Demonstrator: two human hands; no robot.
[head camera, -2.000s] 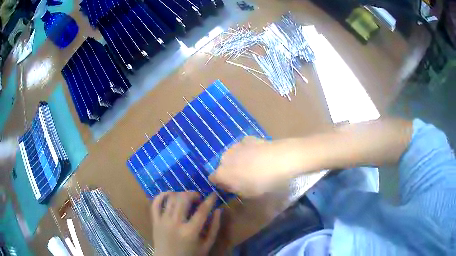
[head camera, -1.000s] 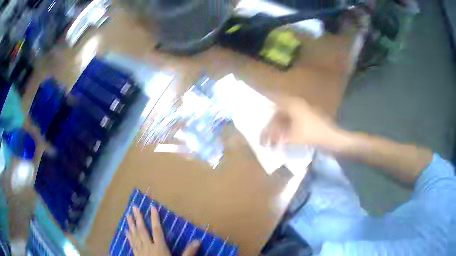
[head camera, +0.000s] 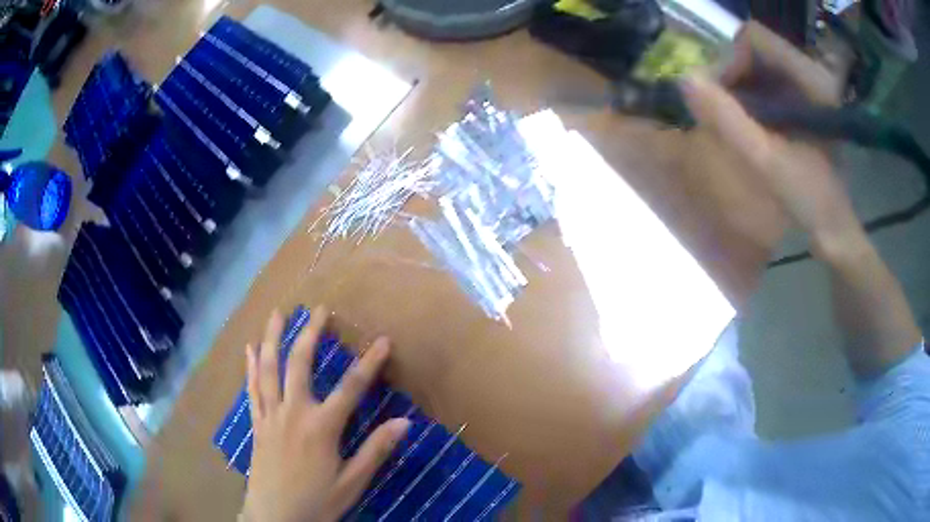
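Note:
A blue solar cell panel (head camera: 441, 471) with thin silver lines lies at the bottom of the view, its near edge cut off. My left hand (head camera: 318, 423) lies flat on it with the fingers spread, covering its left middle part. My right hand (head camera: 780, 127), slightly blurred, is at the upper right, around the black soldering iron (head camera: 658, 102). The iron points left, beside the yellow sponge (head camera: 668, 56); its tip is blurred. Its thick cord runs off to the right.
Loose silver ribbons (head camera: 479, 194) lie in a heap beside a white paper sheet (head camera: 642, 265). Dark blue cell stacks (head camera: 184, 194) rest on a pale sheet at left. A finished panel stack (head camera: 71, 449) is at lower left, a blue bottle (head camera: 39, 196) at far left.
The view has turned right. My right hand has left the panel, passed over the white paper and taken hold of the soldering iron. My left hand is still spread on the panel.

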